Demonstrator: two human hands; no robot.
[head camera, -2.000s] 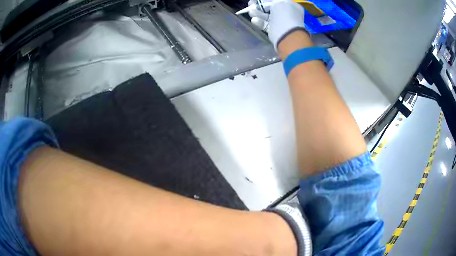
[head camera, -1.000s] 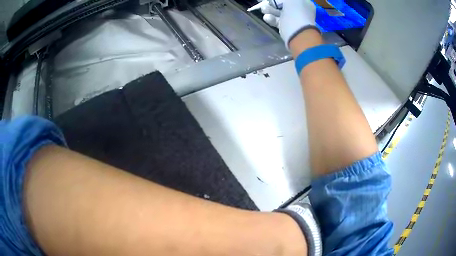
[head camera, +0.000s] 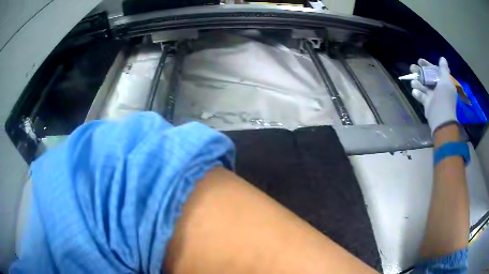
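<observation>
My right hand (head camera: 441, 101), in a white knit glove, is at the right over the machine opening. It is shut on a tube (head camera: 429, 75), whose thin white nozzle points left. A yellow part shows just right of the hand; whether it belongs to the tube is unclear. A bright blue strap (head camera: 452, 153) is around my right wrist. My left forearm crosses the lower middle, its blue sleeve filling the lower left. My left hand is out of the picture, beyond the bottom edge. The nozzle touches nothing that I can see.
A black mat (head camera: 316, 176) lies over the pale machine sill (head camera: 397, 198), partly under my left forearm. Paired dark guide rods (head camera: 328, 85) run inward over a wrinkled silvery lining (head camera: 241, 80). A long dark rail (head camera: 246, 21) crosses the back. A blue-lit area (head camera: 474, 107) is at the right.
The view has swung left and levelled, showing more of the opening. My right hand and the tube now appear lower and farther right. My left glove cuff has gone out of view.
</observation>
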